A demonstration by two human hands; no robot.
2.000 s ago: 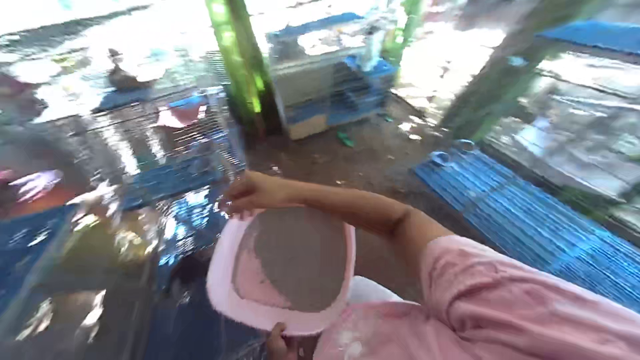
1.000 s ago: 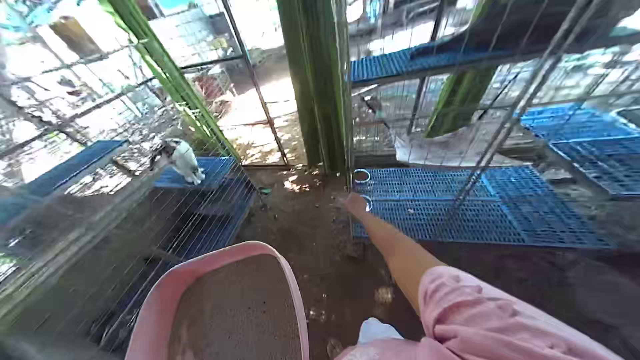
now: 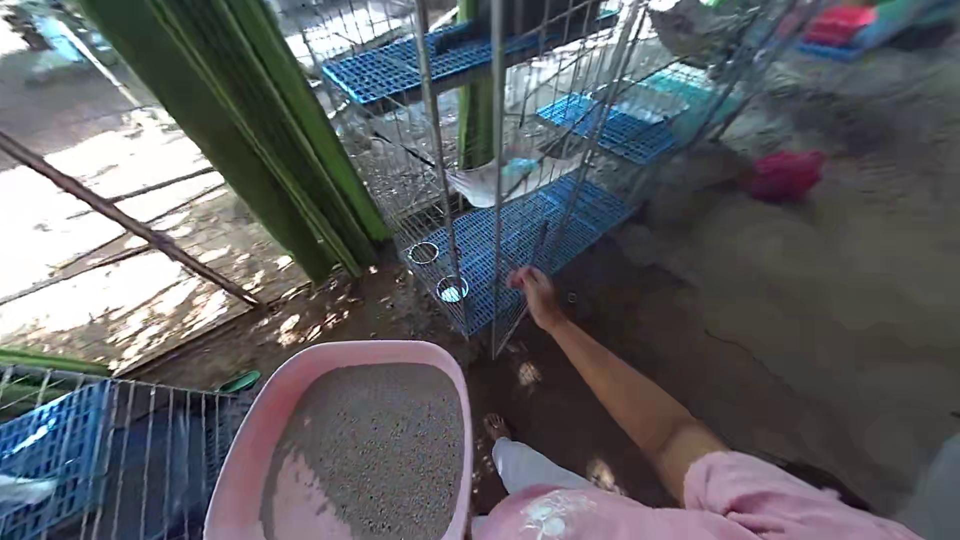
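Observation:
A pink plastic litter tray (image 3: 466,420) with grey granular litter (image 3: 375,442) is held at the lower left, its bottom edge cut off by the frame. My left hand is out of view. My right hand (image 3: 534,294) reaches forward to the wire cage door (image 3: 496,225), fingers bent at its bars; whether they grip is unclear. Inside the wire cage lies a blue slatted plastic floor (image 3: 525,225), with two round metal bowl rings (image 3: 424,253) at its near left corner. A pale cloth hammock (image 3: 487,184) hangs above that floor.
Green posts (image 3: 255,142) stand left of the cage. A blue slatted shelf (image 3: 420,64) sits higher inside it. Another wire cage (image 3: 142,450) is at the lower left, near a green slipper (image 3: 240,382). A bright pink bag-like item (image 3: 786,175) lies on the ground at right.
The view has swung right, toward the cage with the bowl rings. My right arm, bent over the tray two seconds ago, is now stretched out to the cage door. The hand seen at the tray's rim has left view.

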